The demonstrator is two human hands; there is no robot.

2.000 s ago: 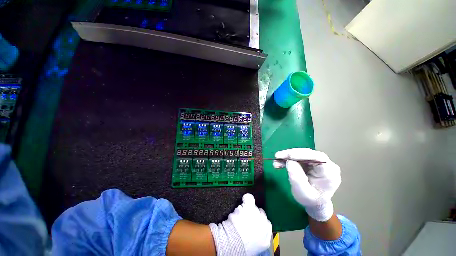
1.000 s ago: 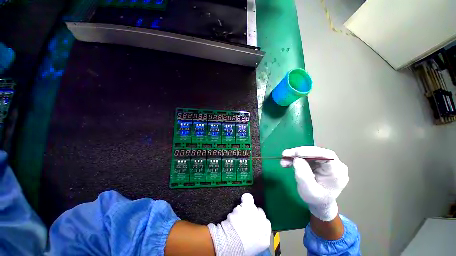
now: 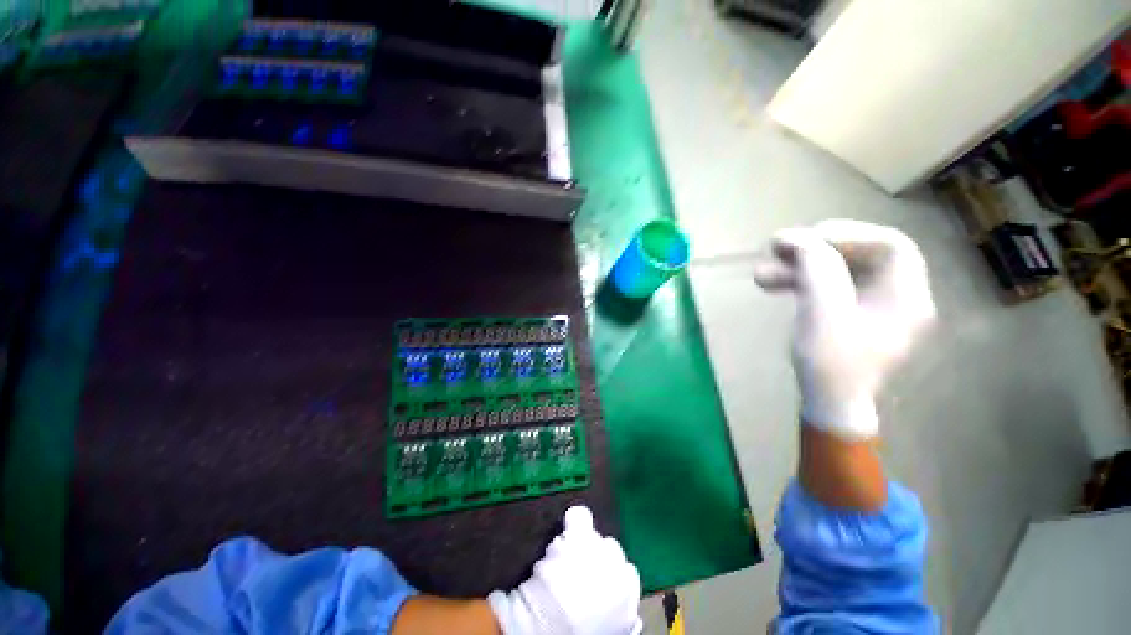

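Observation:
A green circuit board panel (image 3: 486, 399) lies flat on the black mat (image 3: 248, 372). Its upper row of components glows blue, its lower row looks grey-white. My right hand (image 3: 850, 304), gloved in white and blurred, holds a thin brush (image 3: 732, 259) like a pen. The brush tip is at the rim of the cyan-blue cup (image 3: 647, 261); whether it is inside is hard to tell. My left hand (image 3: 573, 581), gloved in white, rests just below the panel's lower right corner, fingers curled, nothing visible in it.
A pale metal bar (image 3: 360, 174) edges a dark tray behind the mat, with another panel (image 3: 298, 60) in it. Green matting (image 3: 670, 434) runs along the right bench edge. A white cabinet (image 3: 893, 87) stands beyond the floor. A blue sleeve edge shows at the lower left.
My right hand and the brush have moved up and away from the panel to the cup. The view has shifted, showing more of the tray and its panel. My left hand stays below the panel.

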